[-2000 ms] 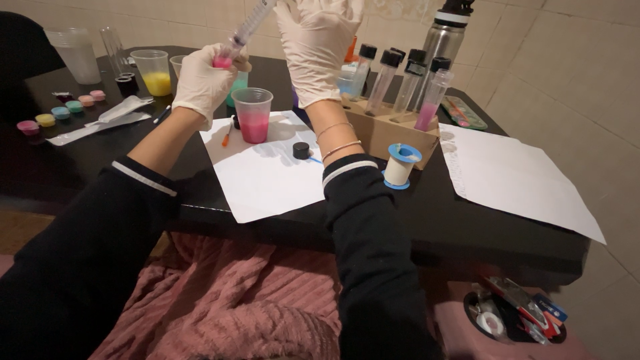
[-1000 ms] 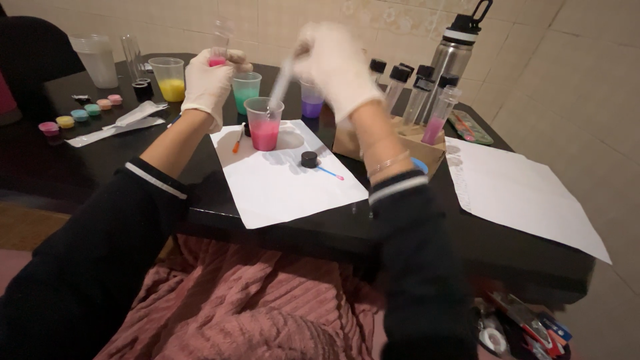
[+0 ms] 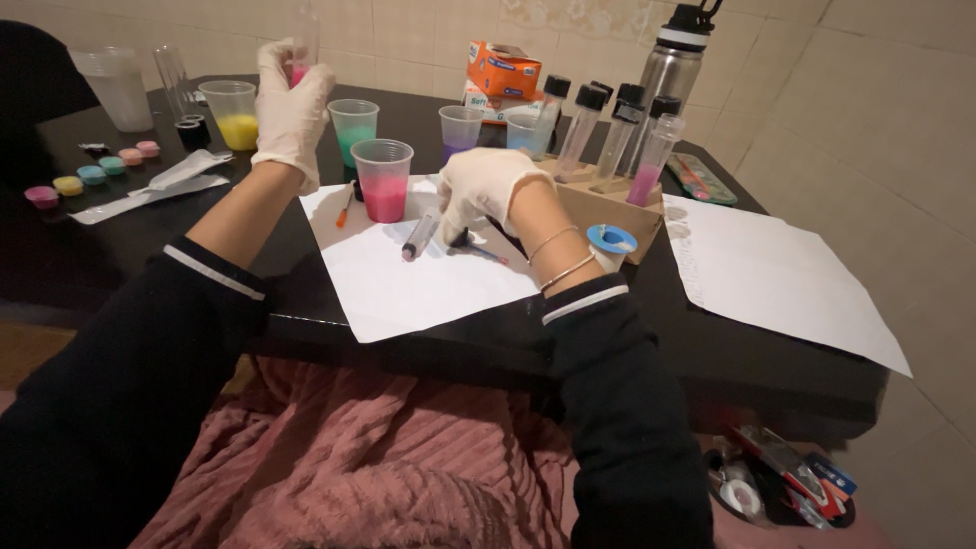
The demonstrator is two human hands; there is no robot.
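In a pale glove, my left hand (image 3: 293, 107) holds a clear tube (image 3: 306, 38) upright, with pink liquid at its bottom. My gloved right hand (image 3: 480, 194) reaches down to the white paper (image 3: 404, 297), its fingertips at a small black cap (image 3: 459, 238); whether they grip it is hard to tell. Just left of those fingers lies a plastic syringe (image 3: 418, 235). Beside it stands a clear cup of pink liquid (image 3: 383, 183). A blue stick with a pink tip (image 3: 488, 253) rests by the cap, and an orange-tipped brush (image 3: 345, 206) lies left of the cup.
Cups of yellow (image 3: 238, 126), green (image 3: 354, 137) and purple liquid (image 3: 460, 137) stand behind. A cardboard rack (image 3: 610, 217) with capped tubes, a blue-rimmed spool (image 3: 611, 239) and a steel bottle (image 3: 671, 76) are at right. Paint pots (image 3: 91, 175) and white wrappers (image 3: 175, 177) lie left.
My right hand has come down from above the pink cup to the paper. The syringe it held over the cup one second ago now lies on the paper. My left hand still holds the tube.
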